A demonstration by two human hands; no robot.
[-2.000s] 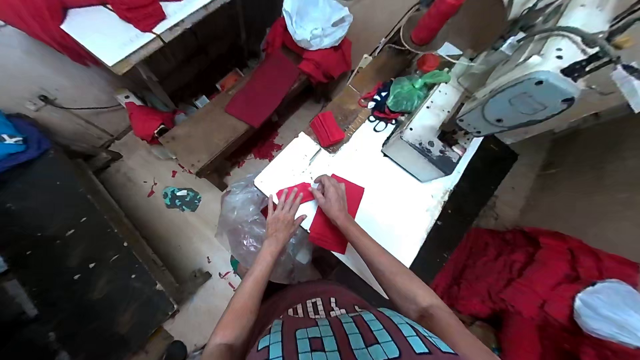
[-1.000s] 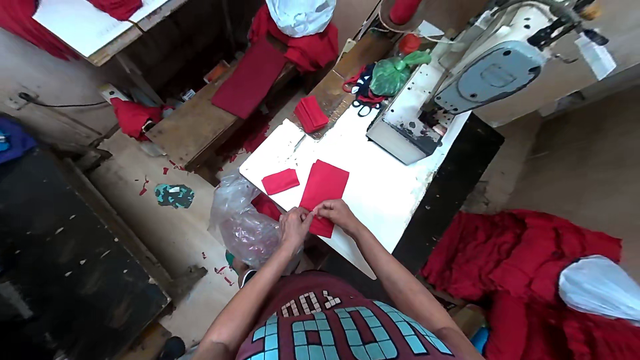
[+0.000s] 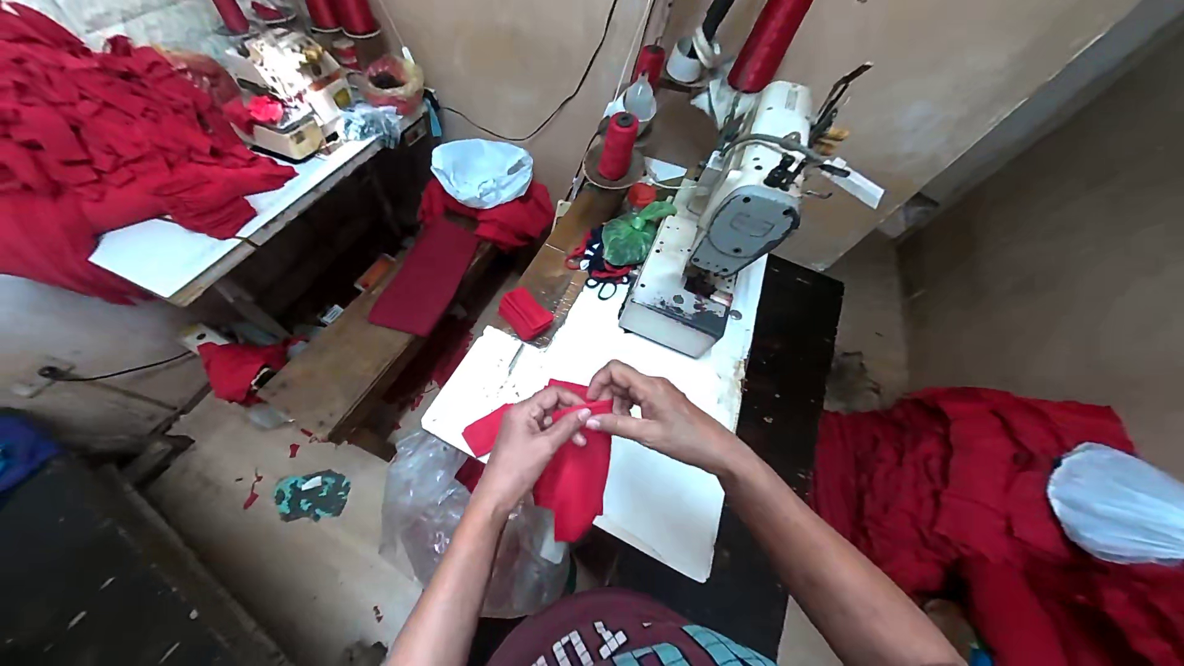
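Note:
Between my two hands, above the white sewing table (image 3: 661,495), a piece of red fabric (image 3: 585,408) is pinched along its edge. My left hand (image 3: 536,435) grips the fabric's left part with thumb and fingers. My right hand (image 3: 652,414) holds its right end, fingers bent. More red fabric (image 3: 573,481) hangs or lies below the hands; whether it is the same piece cannot be told. A small folded red piece (image 3: 486,430) lies left of my left hand. Beyond the hands stands an industrial sewing machine (image 3: 675,301), with a small stack of red pieces (image 3: 525,313) to its left.
A clear plastic bag (image 3: 425,509) hangs at the table's left edge. Dark blue and red loops (image 3: 606,268) and a green plastic bag (image 3: 629,239) lie beside the machine. A wooden bench (image 3: 338,384) is at the left. Heaped red cloth (image 3: 925,462) lies at the right.
My hands have come up from the near end of the red fabric, now with an edge held between them. The view has shifted to show more of the far wall and left table.

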